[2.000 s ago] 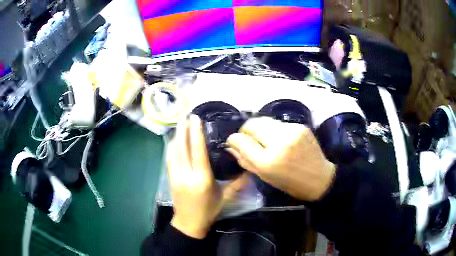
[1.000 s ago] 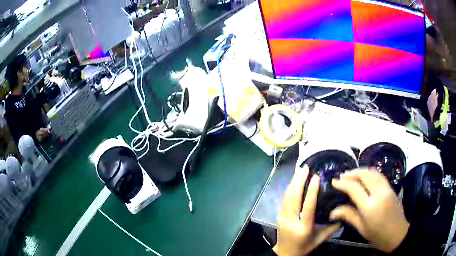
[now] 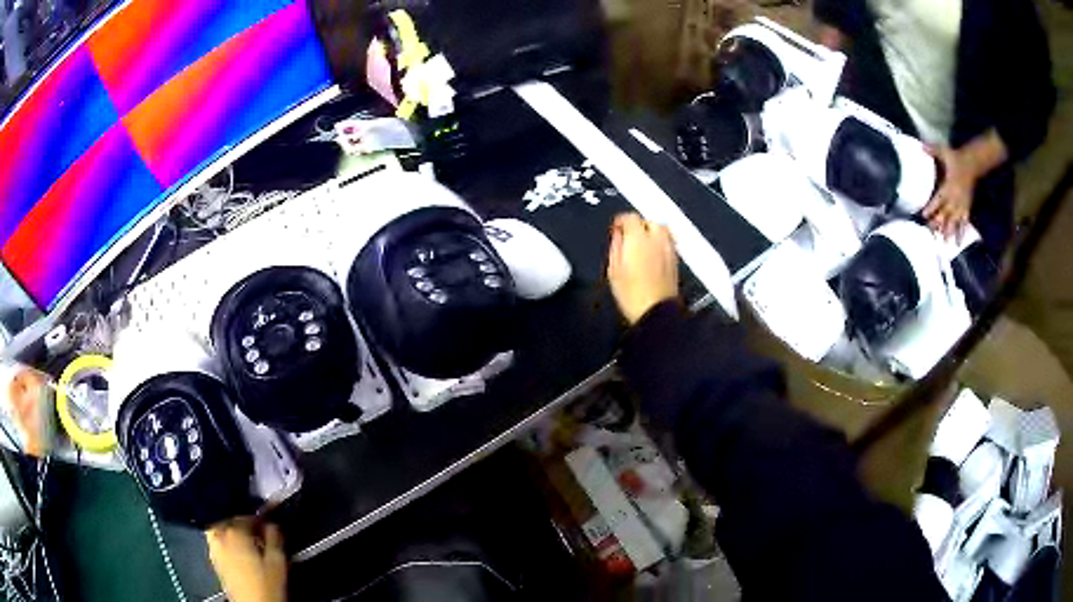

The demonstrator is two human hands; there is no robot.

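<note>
Three white PTZ dome cameras with black heads stand in a row on the black bench: left [image 3: 177, 445], middle [image 3: 282, 339] and right [image 3: 433, 280]. Their lens and LED windows face up. My left hand [image 3: 247, 559] is at the bench's near edge, just below the left camera, cut off by the bottom of the picture; its fingertips are unclear. My right hand [image 3: 642, 265] is at the long white strip [image 3: 624, 171], right of the white mouse [image 3: 535, 256], its fingers bent together. I cannot tell whether it pinches anything.
Small white bits [image 3: 567, 186] lie behind the mouse. The keyboard [image 3: 247, 235] is behind the cameras, the monitor [image 3: 165, 112] behind left. A tape roll [image 3: 90, 403] is at left. A person's hand [image 3: 955, 188] touches cameras [image 3: 865, 165] piled at right. More white parts [image 3: 994, 488] lie lower right.
The view has swung right. Both hands have left the black camera head they were on. My right hand has moved right to the white strip, my left hand down to the near edge.
</note>
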